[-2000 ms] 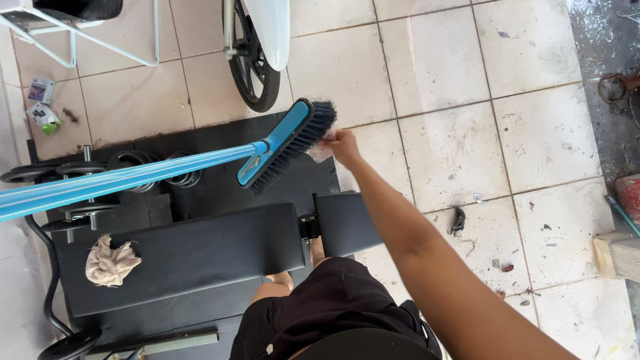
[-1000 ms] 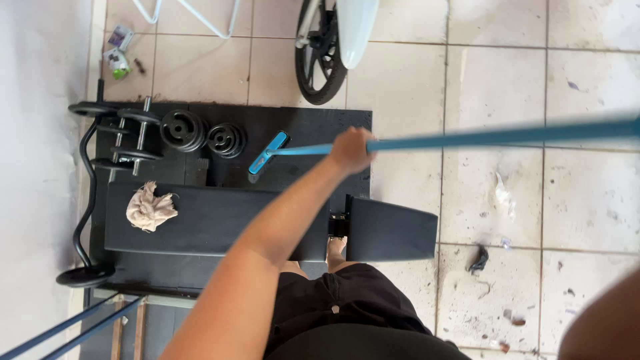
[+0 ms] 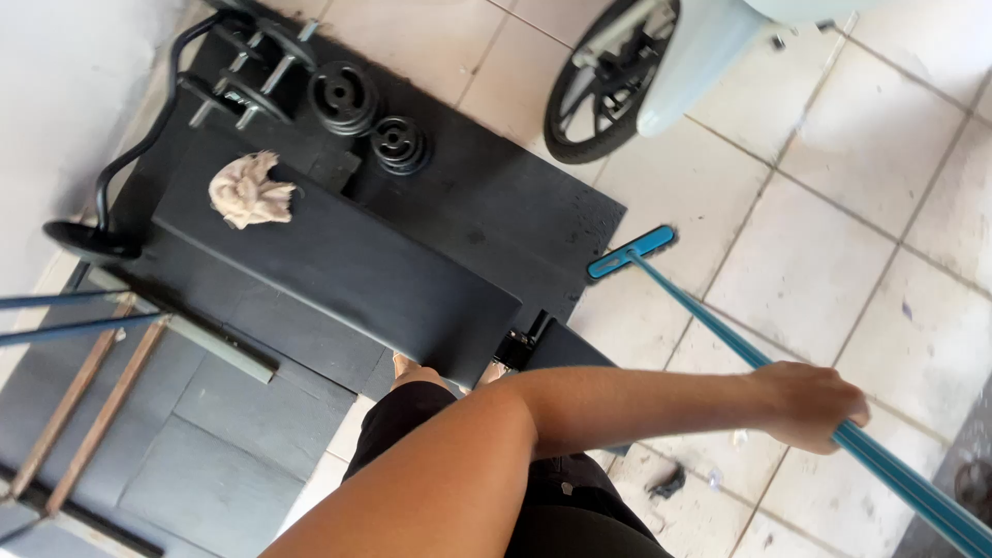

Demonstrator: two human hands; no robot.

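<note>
My left hand (image 3: 810, 407) is closed around the blue handle of a push broom (image 3: 632, 252), with the arm stretched across from the lower left. The broom's head lies at the right edge of the black rubber mat (image 3: 511, 209), partly over the tiles, and the handle runs off the lower right corner. My right hand is outside the view. A black padded weight bench (image 3: 349, 263) stands between my arm and the mat's far part, with a crumpled beige cloth (image 3: 249, 191) on its left end.
Weight plates (image 3: 341, 97), dumbbells (image 3: 267, 70) and a curved barbell (image 3: 136, 159) are at the upper left. A motorcycle's front wheel (image 3: 612, 85) is at the top. A metal and wood frame (image 3: 101, 403) stands lower left. Dark debris (image 3: 666, 482) lies on the tiles at the lower right.
My right hand, at the bristles of the raised broom two seconds ago, has left the view. The broom's head, over the mat one second ago, has moved right to its edge. The view has rotated.
</note>
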